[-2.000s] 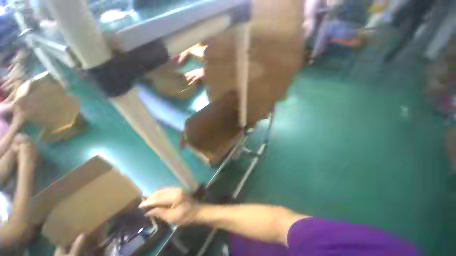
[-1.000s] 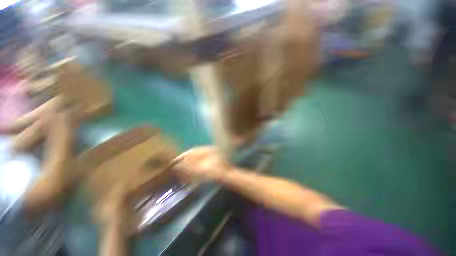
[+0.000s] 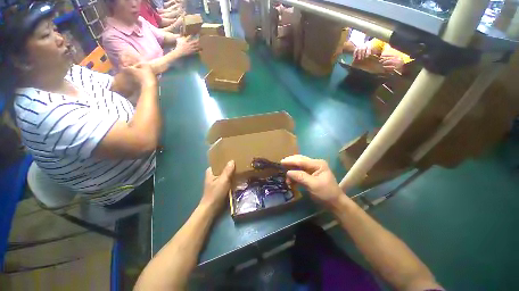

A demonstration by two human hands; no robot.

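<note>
An open brown packing box (image 3: 254, 213) sits at the near edge of the green table, its tall lid (image 3: 250, 149) standing up on the far side. Inside are black cables and a shiny plastic bag (image 3: 247, 202). My left hand (image 3: 219, 185) rests at the box's left side, its thumb by the lid; whether it grips the box is hard to tell. My right hand (image 3: 316, 179) holds a black cable bundle (image 3: 263, 165) between thumb and fingers, above the right part of the box, in front of the lid.
The green table (image 3: 182, 165) runs away ahead. A person in a striped shirt (image 3: 85, 119) is on the left, one in pink (image 3: 134, 42) beyond. Another open carton (image 3: 226, 79) stands farther up. A cream pipe upright (image 3: 392, 122) and a large carton (image 3: 455, 119) are on the right.
The view has swung left and cleared of blur. My right hand, earlier near the box's right edge, now holds the black cable bundle above the box.
</note>
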